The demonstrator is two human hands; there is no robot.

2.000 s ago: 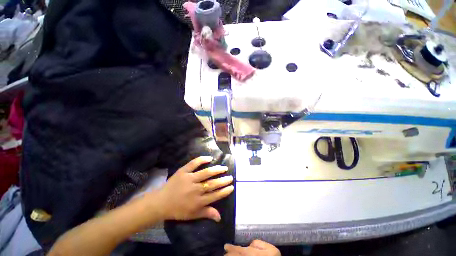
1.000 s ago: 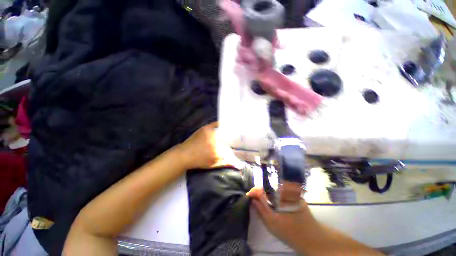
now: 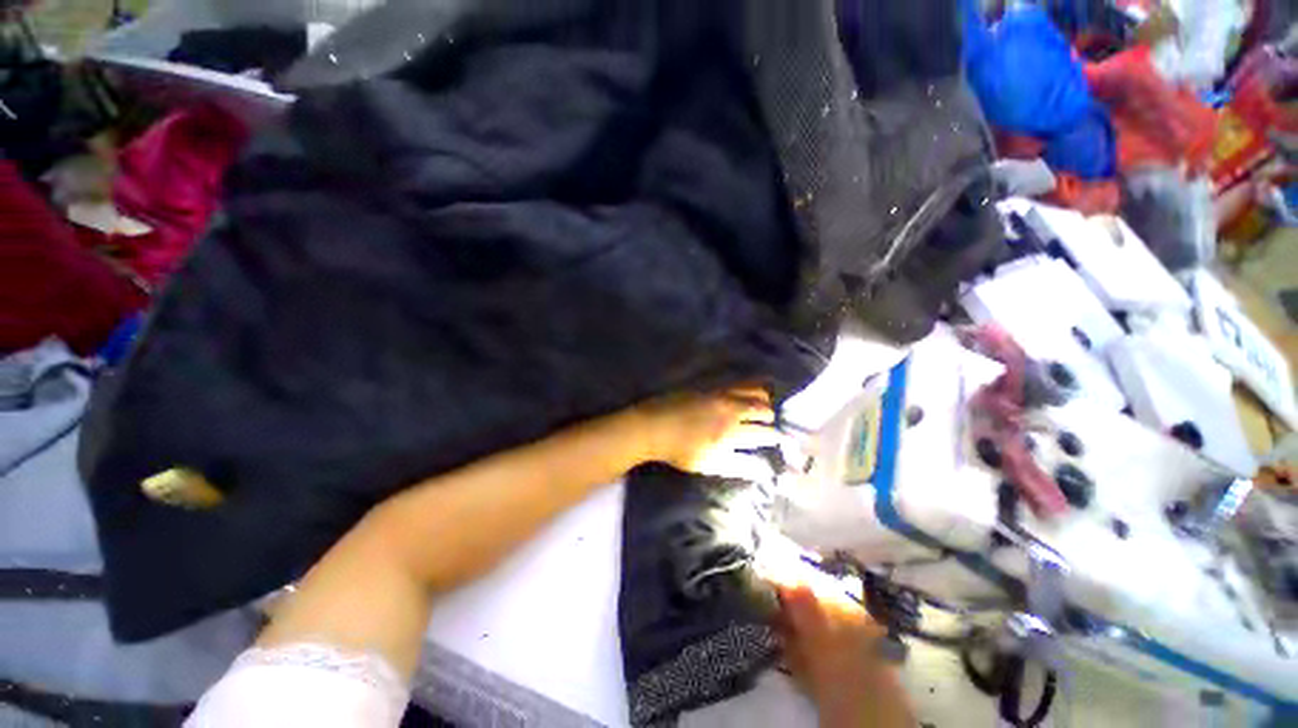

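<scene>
A large black garment (image 3: 470, 270) spreads over the left and middle of the view. A narrow black sleeve end (image 3: 683, 569) with a speckled grey edge lies below my left hand. My left hand (image 3: 719, 427) is at the garment by the left end of the white sewing machine head (image 3: 883, 455), its fingers washed out by bright light. My right hand (image 3: 823, 605) is low beside the sleeve end, blurred, with its fingertips at the cloth in the glare. Whether either hand pinches the cloth cannot be made out. The needle area is not clearly visible.
A pink rag strip (image 3: 1018, 427) hangs on the machine head. Black-handled scissors (image 3: 1018, 683) lie by the machine arm. White papers or boxes (image 3: 1082, 270) and blue cloth (image 3: 1036, 86) are behind at right. Red cloth (image 3: 57, 256) and grey garments (image 3: 50, 526) are at left.
The view has swung, so the machine now shows farther right and tilted. Both hands moved from the flat sleeve at the front edge up to the sleeve end by the machine head, where they remain.
</scene>
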